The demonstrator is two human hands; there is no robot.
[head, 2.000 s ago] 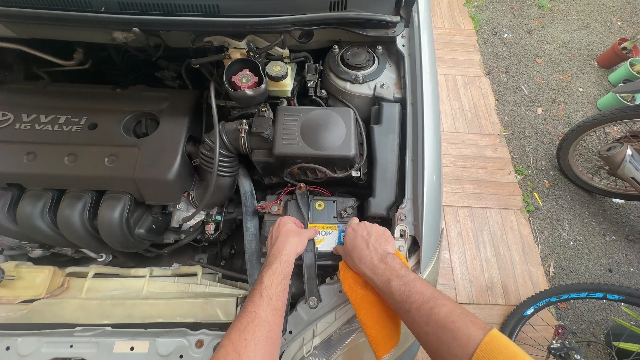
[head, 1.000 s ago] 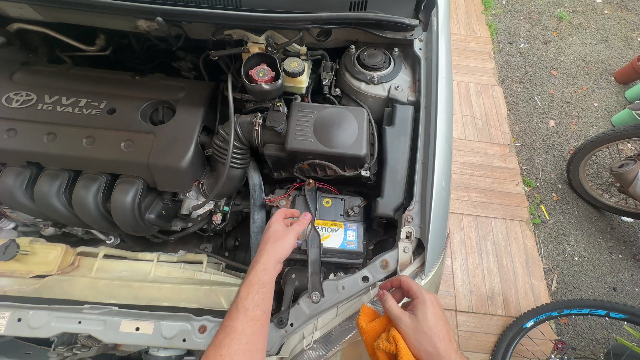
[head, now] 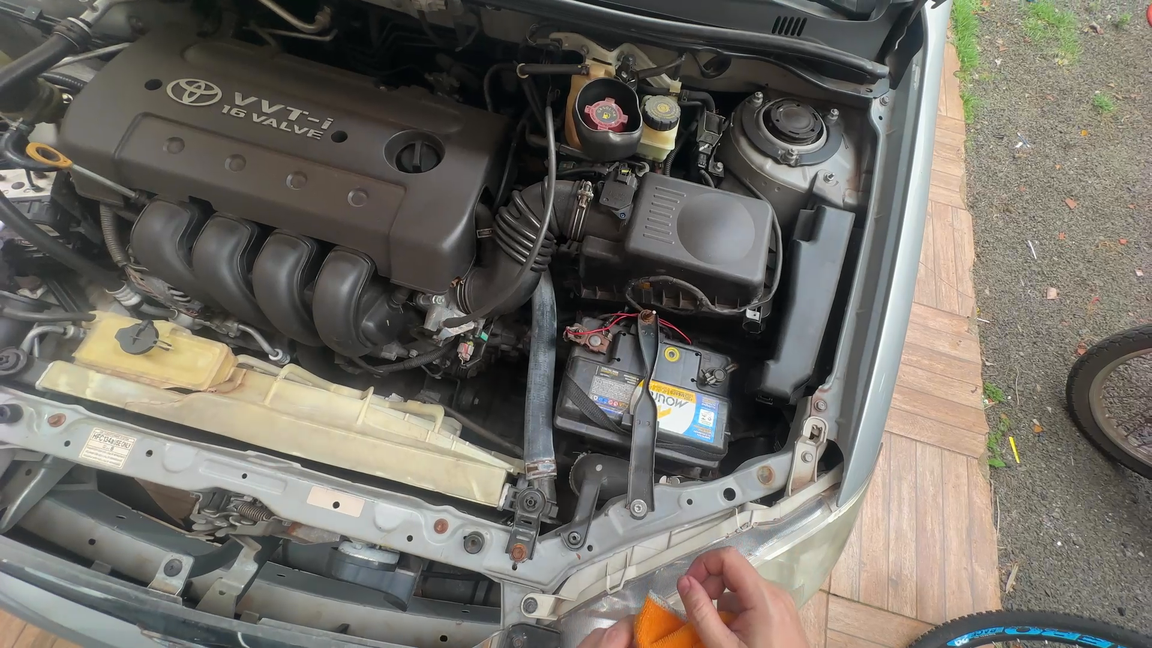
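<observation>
My right hand is at the bottom edge, over the headlight, its fingers closed on an orange cloth. Only the fingertips of my left hand show, touching the cloth's left side; the rest is cut off by the frame. Beyond both hands sits the car battery, with a black metal hold-down bracket across its top, bolted to the front crossmember. Thin red wires run by the left terminal.
Behind the battery is the black air filter box. The engine cover lies to the left, the radiator hose beside the battery. A headlight and fender border the right. Bicycle wheels stand on the ground at right.
My left hand has left the bracket over the battery and come down to the cloth. My right hand, at the battery two seconds ago, is now at the bottom edge. The view has shifted.
</observation>
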